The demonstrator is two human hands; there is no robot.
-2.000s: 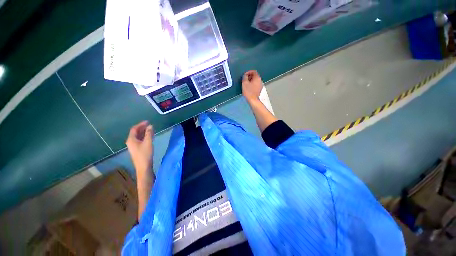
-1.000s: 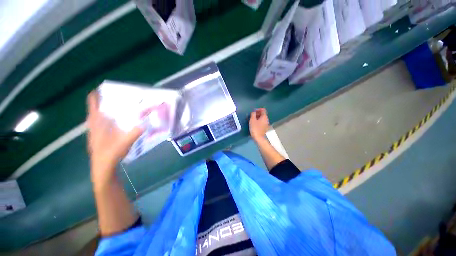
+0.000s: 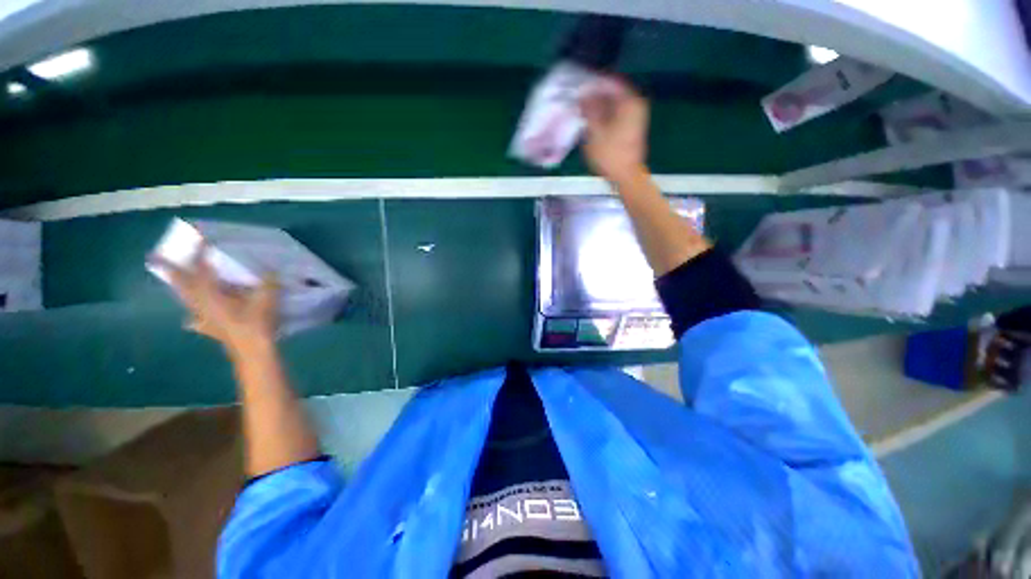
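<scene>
My left hand (image 3: 232, 305) is on a white retail carton (image 3: 296, 271) on the green bench at the left; its fingers hold the carton's near-left end. My right hand (image 3: 616, 122) is raised over the far part of the bench and grips the right side of another white carton with a pinkish picture (image 3: 549, 119). That carton is blurred, with a dark opening or contents at its far end. The digital scale (image 3: 605, 262) lies between and below the hands, its silvery tray bare, its display panel partly overlapped by my right sleeve.
A leaning row of white cartons (image 3: 859, 255) stands right of the scale. More cartons (image 3: 823, 93) lie at the far right, and one (image 3: 20, 266) at the left edge. A raised rail (image 3: 452, 188) crosses the bench. A brown shipping carton (image 3: 170, 498) is below left, a blue bin (image 3: 941, 357) at right.
My left hand has moved the carton from the scale to the bench at left. My right hand has reached from the bench's near edge to the far side and taken hold of another carton.
</scene>
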